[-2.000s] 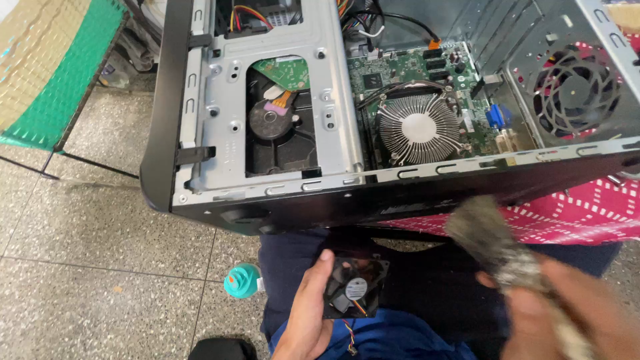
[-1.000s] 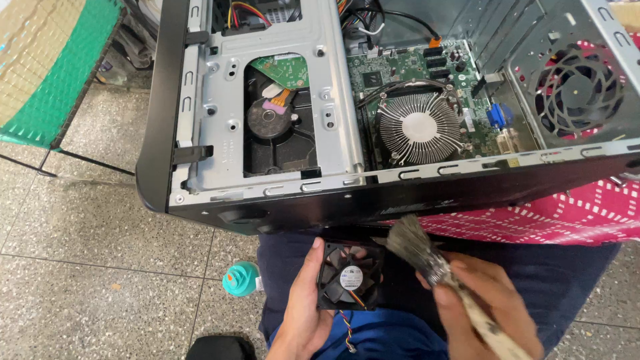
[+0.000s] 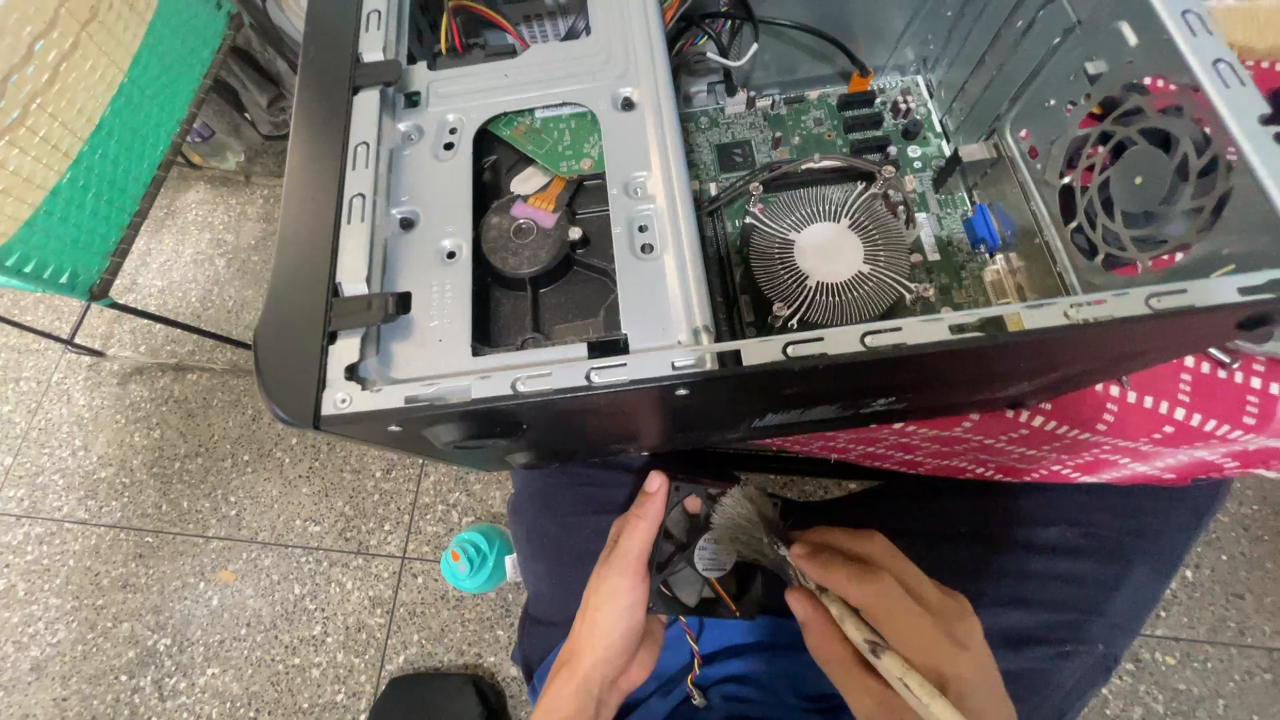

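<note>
My left hand (image 3: 622, 595) grips a black computer case fan (image 3: 690, 560) by its left edge, above my lap. The fan's round label faces up, and its twisted cable (image 3: 692, 660) hangs down below the frame. In my right hand (image 3: 890, 615) is a paintbrush (image 3: 870, 640) with a worn, pale handle. Its grey bristles rest on or just over the upper right of the fan, hiding part of the blades. Beyond both hands lies an opened computer tower (image 3: 580, 425), with a round finned heatsink (image 3: 828, 252) on the green motherboard (image 3: 790, 130).
The tower's black side runs close beyond the fan. A red and white patterned cloth (image 3: 1150, 430) lies under its right part. A teal bottle (image 3: 477, 558) stands on the speckled floor (image 3: 200, 600) left of my leg. A green and cream woven chair (image 3: 120, 150) is at upper left.
The brush in my right hand has moved left, from off to the right of the fan onto or just over it. My left hand keeps hold of the fan.
</note>
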